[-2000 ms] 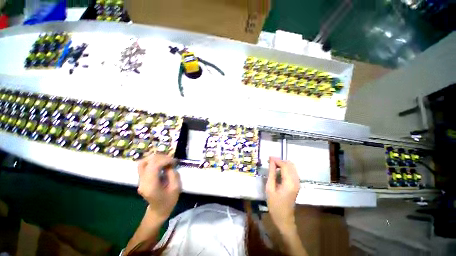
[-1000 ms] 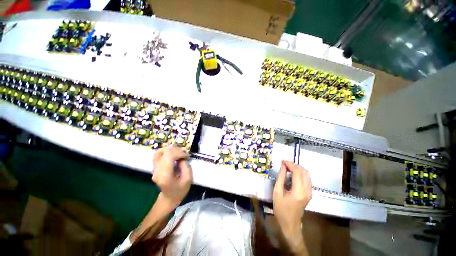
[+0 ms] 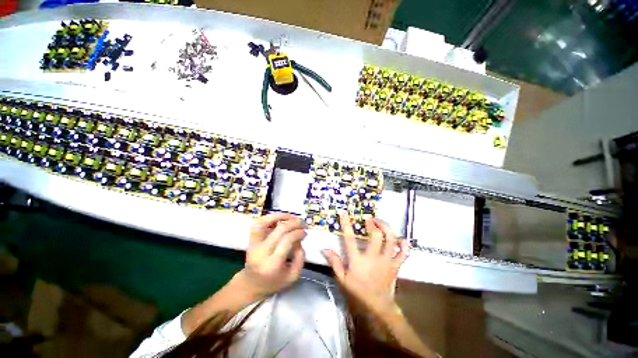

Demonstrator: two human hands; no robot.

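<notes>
A PCB panel (image 3: 343,192) crowded with small parts lies on the conveyor rails in front of me, apart from the long row of panels (image 3: 133,157) on the left. My right hand (image 3: 367,262) is at the panel's near edge, fingers spread, with fingertips over its lower right parts. I see nothing held in it. My left hand (image 3: 275,252) is at the near rail, by the panel's lower left corner, with its fingers curled. Whether it holds something small is hidden.
The raised white shelf (image 3: 210,105) behind carries side cutters (image 3: 266,94), a yellow-labelled round item (image 3: 282,71), loose small components (image 3: 195,59), loose black parts (image 3: 116,54), a left board (image 3: 72,45) and a yellow strip (image 3: 427,99). Another panel (image 3: 587,241) sits far right on the rails.
My right hand has moved left from beside the panel onto its near edge, and its fingers have spread. My left hand has moved right, closer to the panel's lower left corner.
</notes>
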